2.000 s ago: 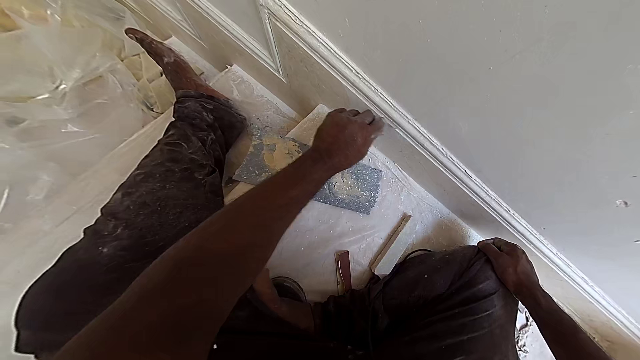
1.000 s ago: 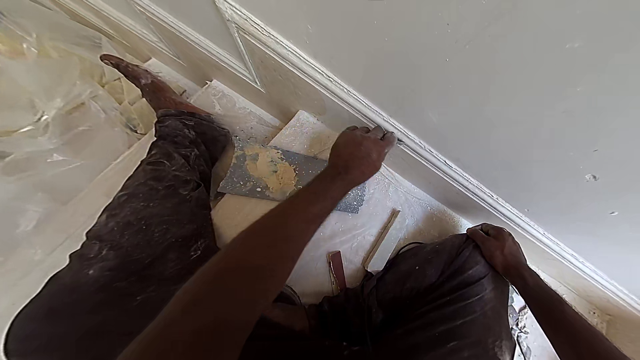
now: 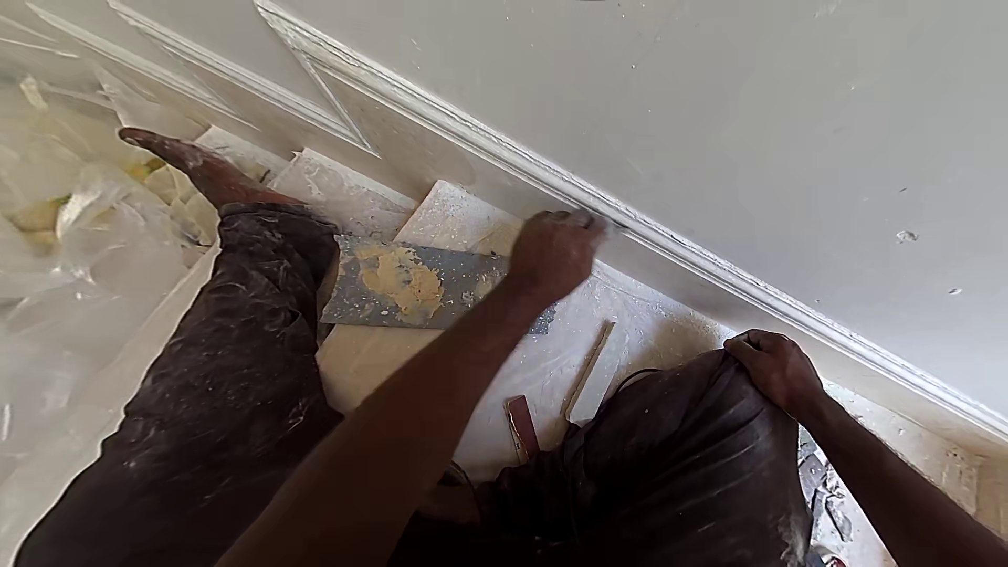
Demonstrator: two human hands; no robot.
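My left hand (image 3: 559,248) is at the white wall moulding (image 3: 488,146), its fingers bent against the lower edge. Something pale shows by the fingertips; whether it is held is unclear. Below that wrist lies a grey speckled board (image 3: 449,287) with a patch of yellowish filler (image 3: 402,283), partly hidden by my forearm. My right hand (image 3: 776,370) rests on my bent knee in dark trousers (image 3: 709,441), and its fingers are partly hidden. Between my legs lie a pale narrow strip (image 3: 594,374) and a dark red flat piece (image 3: 521,429) with a light edge.
Stair treads (image 3: 346,193) covered in white dust run along the wall (image 3: 748,142). Crumpled clear plastic sheeting (image 3: 71,315) lies at the left beside my outstretched leg and bare foot (image 3: 189,161). Grey debris (image 3: 831,500) is on the floor beyond my right knee.
My left hand has moved down and to the right along the moulding, away from the corner of the triangular panel. My right hand stays on the knee. The view has shifted somewhat.
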